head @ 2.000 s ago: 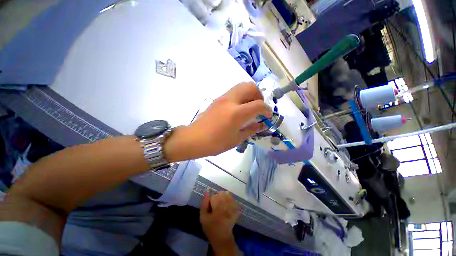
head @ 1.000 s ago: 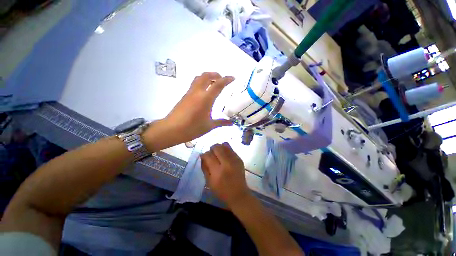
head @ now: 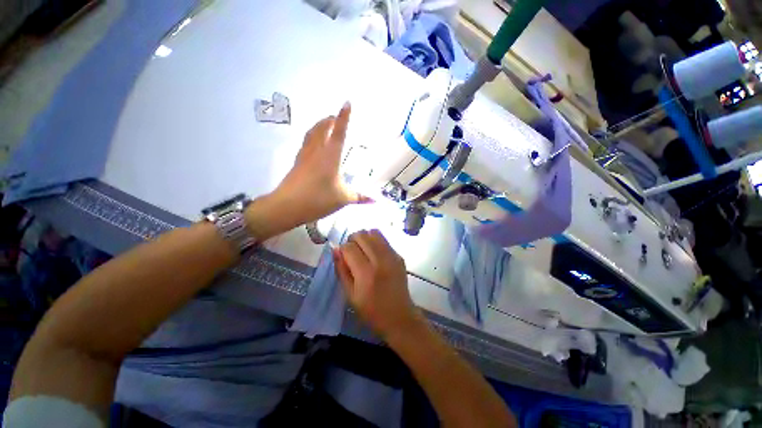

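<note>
A light-blue strip (head: 321,299) lies from the needle area over the table's front edge. My right hand (head: 374,272) has its fingers curled on the strip's upper part, just in front of the needle. My left hand (head: 307,182), with a metal watch on the wrist, lies flat left of the needle with fingers spread. Its thumb points to the needle, and glare hides whether it touches cloth. The white sewing machine head (head: 434,159) with blue stripes stands right of my left hand. Folded blue pieces (head: 480,274) lie right of the needle.
A small pale piece (head: 272,109) lies behind my left hand. Light-blue panels (head: 75,109) lie at the left edge. Grey-blue cloth (head: 209,359) hangs at my lap. Lilac cloth (head: 543,201) hangs from the machine. A green handle (head: 516,29) rises above it.
My left hand has come down from the machine head to the bed beside the needle. My right hand has moved up from the table's front edge onto the strip. The view has shifted.
</note>
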